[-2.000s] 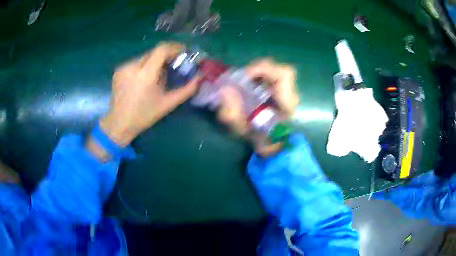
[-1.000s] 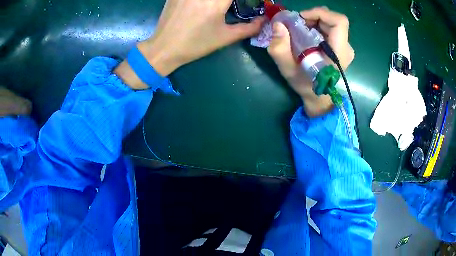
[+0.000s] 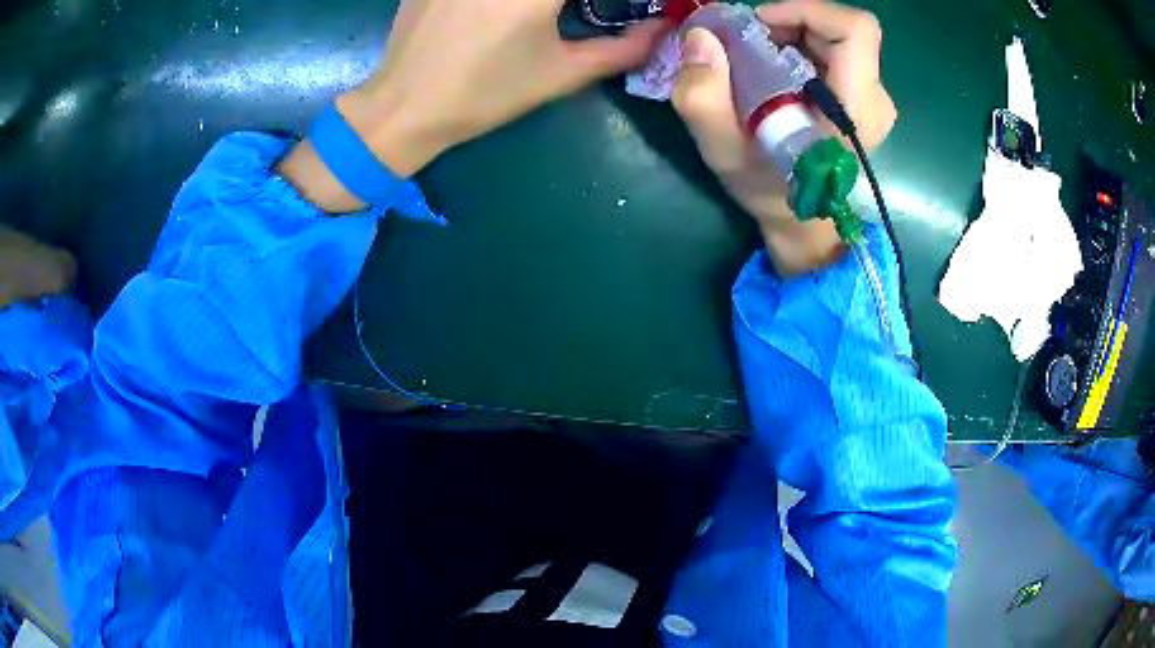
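Note:
My left hand (image 3: 475,76) is at the top of the view, partly cut off by the edge, holding a black watch housing (image 3: 605,13) with a silver rim. My right hand (image 3: 722,114) grips the glue syringe (image 3: 757,66). Its red front end is beside the housing; the exact tip contact cannot be told. A green adapter (image 3: 823,177) with a clear air hose (image 3: 874,281) is at its rear, and a black cord (image 3: 874,177) runs along it. A crumpled wiping tissue (image 3: 656,70) is between the hands.
On the dark green bench (image 3: 557,291), a white cloth (image 3: 1013,241) lies at right, a dark unit (image 3: 1013,136) above it. Beside it is the black glue dispenser (image 3: 1083,304) with a red light. Other people's blue sleeves (image 3: 1096,506) show at both sides. A blue wrist strap (image 3: 355,155) is on my left wrist.
Compared with two seconds ago, both hands and the syringe appear higher in the view, as the view has shifted. Since one second ago, they have shifted only slightly; the holds are unchanged.

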